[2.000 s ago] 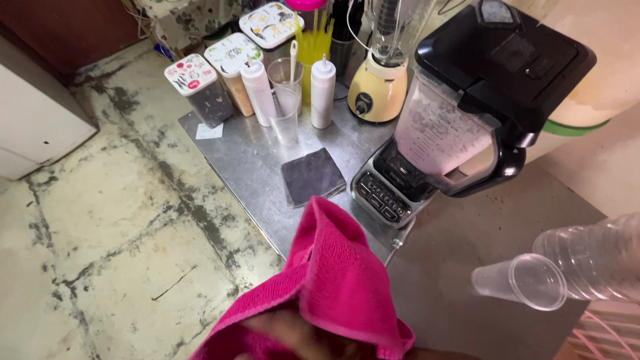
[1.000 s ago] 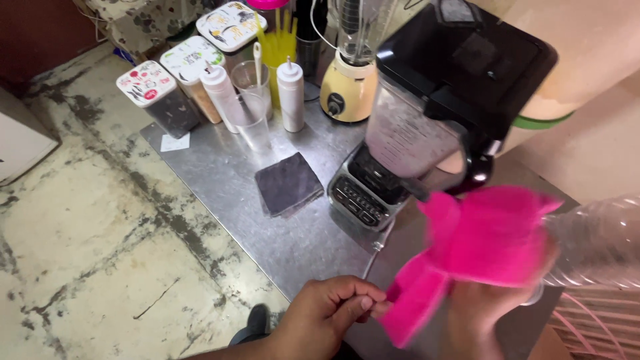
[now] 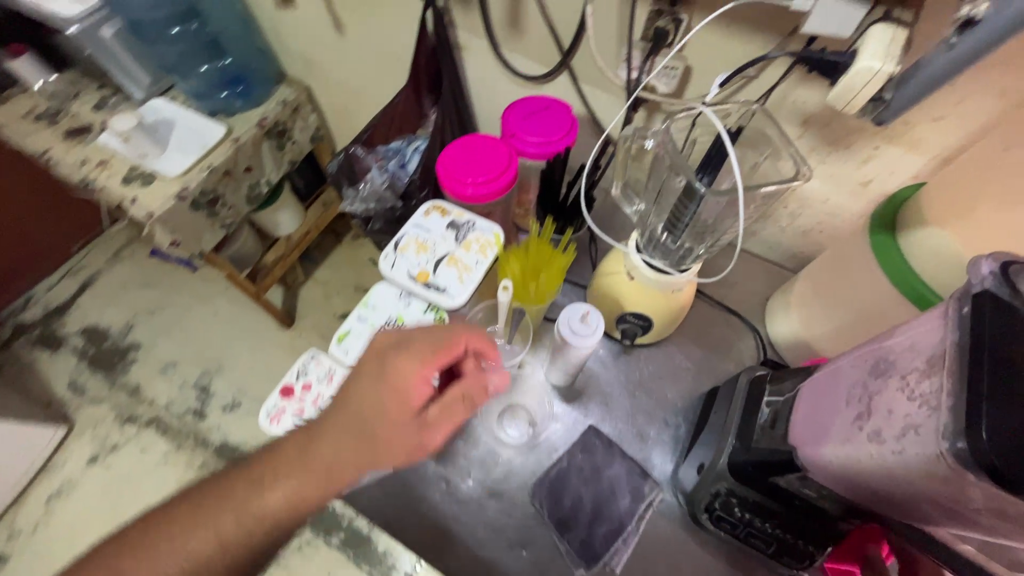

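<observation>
My left hand (image 3: 424,392) is over the left side of the metal table, its fingers curled at the rim of a clear plastic cup (image 3: 520,412); whether it grips the cup cannot be told. Just behind are a clear container with a white spoon (image 3: 504,308) and a white squeeze bottle (image 3: 574,344). A folded dark cloth (image 3: 596,496) lies nearer the front. At the right stands a blender with a pink-filled jar (image 3: 872,416). My right hand is out of view; a bit of the pink cloth (image 3: 864,552) shows at the bottom right.
Lidded containers (image 3: 440,252), yellow straws (image 3: 538,260) and pink-lidded jars (image 3: 478,168) stand at the back. A cream blender (image 3: 644,296) with a glass jar has a white cable looped over it. The table's left edge borders the floor. A covered side table (image 3: 240,152) stands farther left.
The view has swung toward the back of the table. My left hand has left the pink cloth and is now by the cups. My right hand, seen with the cloth a second ago, has gone from view.
</observation>
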